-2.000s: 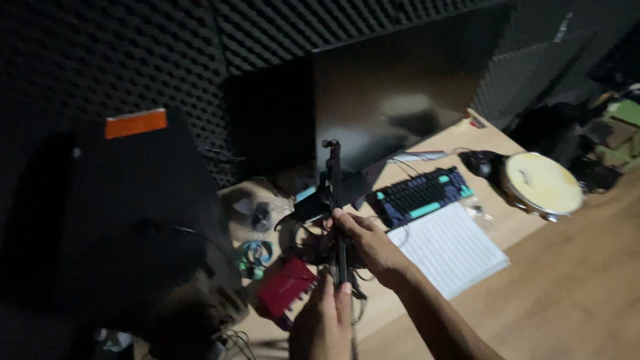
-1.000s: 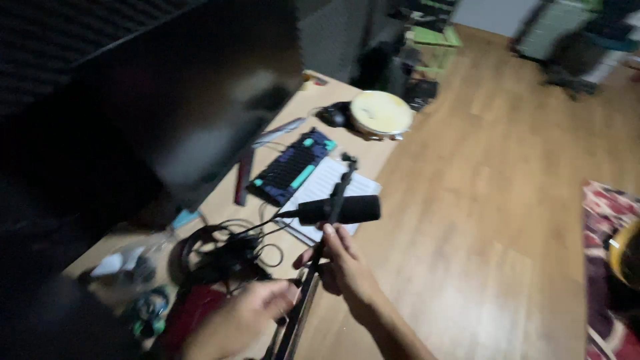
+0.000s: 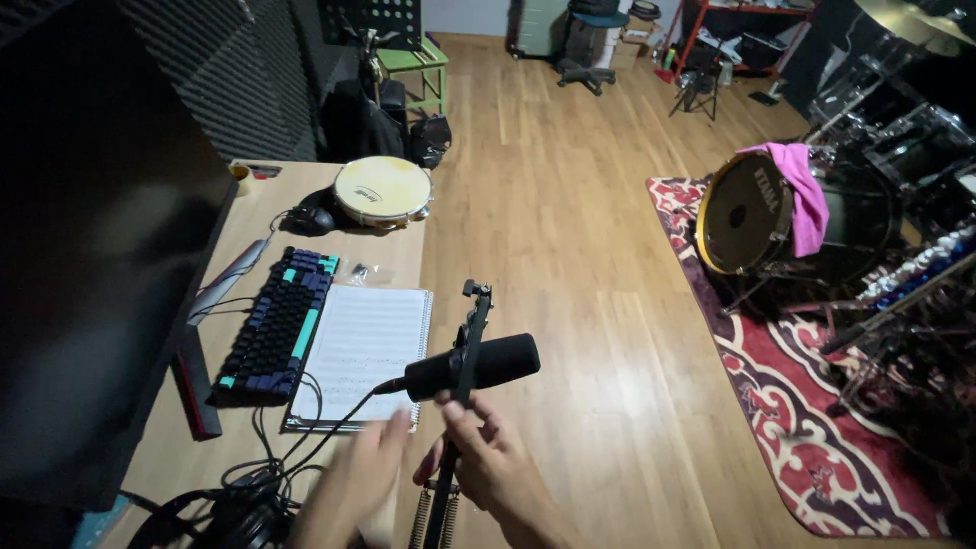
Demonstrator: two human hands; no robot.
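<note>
A black microphone (image 3: 507, 360) hangs at the upper part of a black spring boom arm (image 3: 436, 511), its cable running down left to the desk. My right hand (image 3: 496, 465) grips the boom arm just below the microphone. My left hand (image 3: 358, 476), blurred by motion, is left of the arm, over the desk's edge, with nothing visible in it. Under and left of the microphone lies a spiral music notebook (image 3: 366, 335) with staves. Beside it is a dark keyboard (image 3: 278, 328) with turquoise keys.
Headphones (image 3: 244, 511) and tangled cables lie on the desk's near part. A monitor (image 3: 99, 252) stands left. A tambourine-like frame drum (image 3: 383, 189) and a mouse (image 3: 309, 219) are at the far end. Right, a bass drum (image 3: 751, 213) stands on a patterned rug (image 3: 770, 396).
The view has swung right. The microphone now points right, with my right hand still on the boom arm. My left hand, on the arm two seconds ago, is now off it.
</note>
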